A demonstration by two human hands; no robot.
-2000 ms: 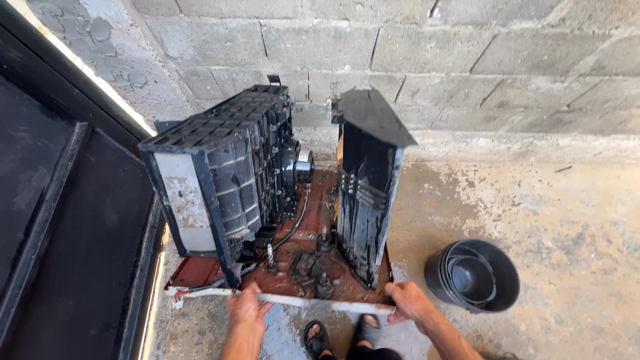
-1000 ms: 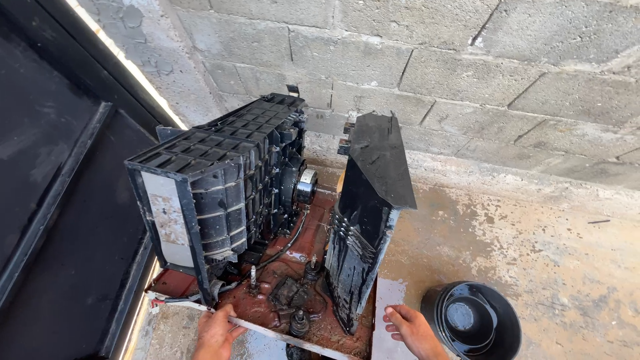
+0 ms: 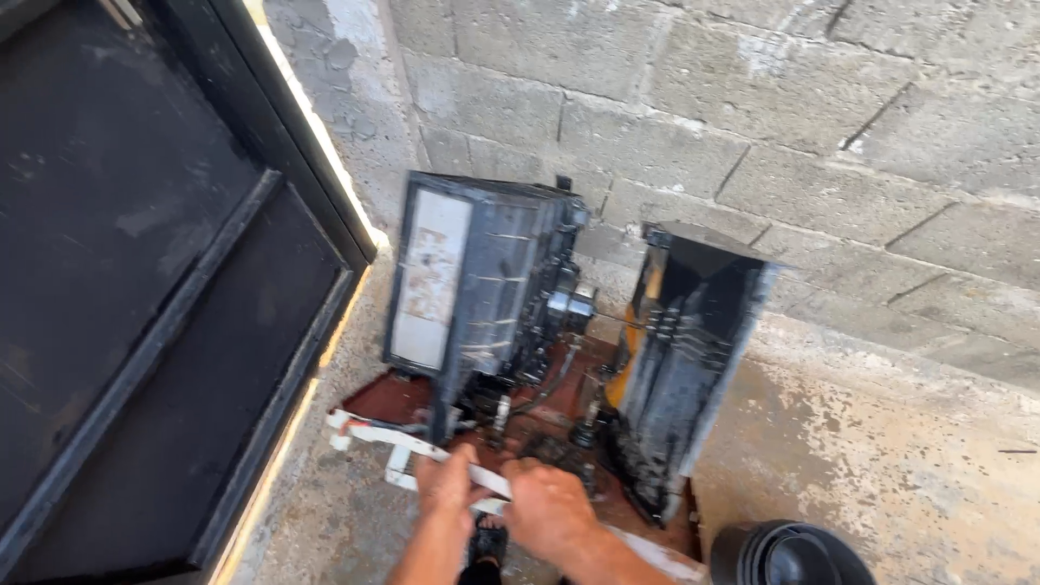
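My left hand (image 3: 445, 487) is closed around a white metal strip (image 3: 406, 441) at the near edge of a reddish-brown metal base (image 3: 561, 374). Close beside it, my right hand (image 3: 546, 500) grips the same strip. On the base stands a black ribbed machine housing (image 3: 508, 280) with a pale end panel (image 3: 431, 280) and a shiny round metal part (image 3: 573, 305) on its side. To its right a black sheet-metal cover (image 3: 691, 341) stands upright, with a gap between the two. Dark fittings and a hose lie low between them, slightly blurred.
A concrete-block wall (image 3: 650, 122) rises behind the machine. On the left is a dark metal door (image 3: 146, 268). Nested black buckets (image 3: 792, 561) stand on the stained concrete floor (image 3: 877, 447) at the lower right. My sandalled foot (image 3: 487, 536) is below my hands.
My right hand has come from the right, where it was open a second ago, to the strip beside my left hand. The machine has turned, so that its pale end panel faces me more.
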